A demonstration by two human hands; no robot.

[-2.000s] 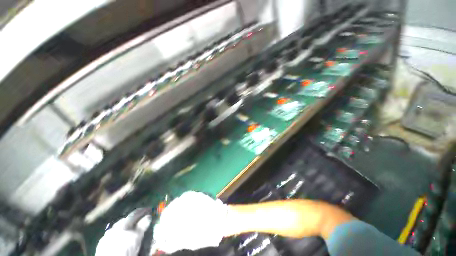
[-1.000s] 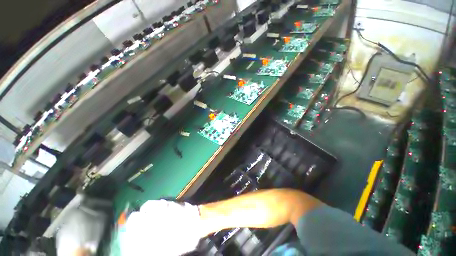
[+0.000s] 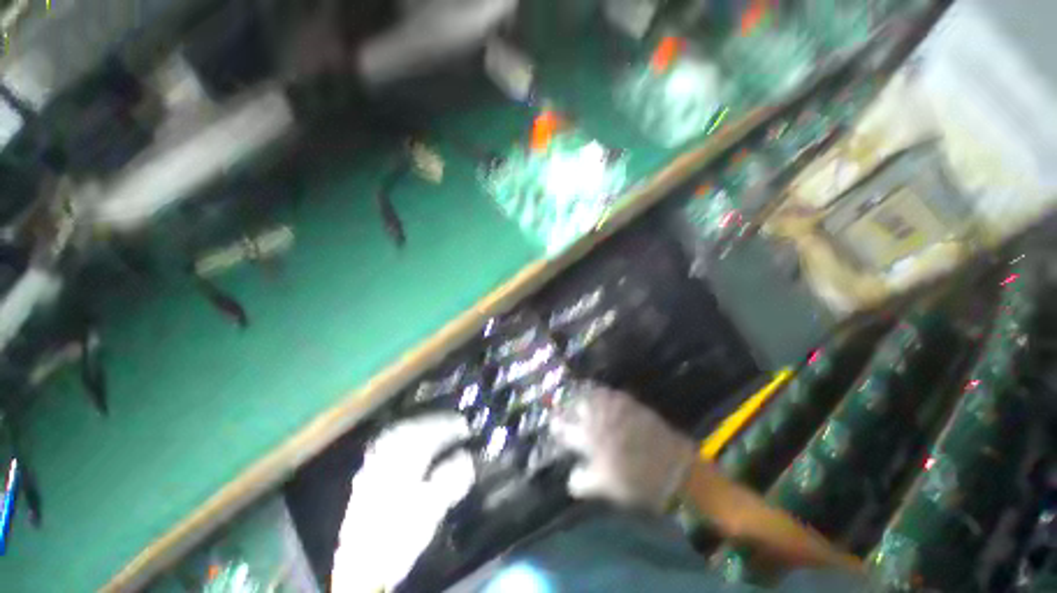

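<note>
The picture is blurred. A black slotted tray (image 3: pixel 666 336) lies below the shelf's front edge, with several boards standing in it as pale lines. My left hand (image 3: pixel 406 498), in a white glove, is over the tray's near left part. My right hand (image 3: pixel 620 446), gloved, is over the tray to the right of it, fingers pointing left. Blur hides whether either hand holds a board. A green circuit board (image 3: pixel 562 185) with an orange spot lies on the green shelf mat (image 3: pixel 336 324).
The shelf's tan wooden edge (image 3: pixel 383 382) runs diagonally beside the tray. Loose black leads (image 3: pixel 392 218) and pale strips (image 3: pixel 246 249) lie on the mat. More boards lie farther up the shelf. Lower racks of boards stand at right, by a yellow strip (image 3: pixel 748 411).
My hands have moved from the shelf's near left end to over the tray. The view has shifted closer. An orange-spotted item seen by my right hand earlier is no longer visible there.
</note>
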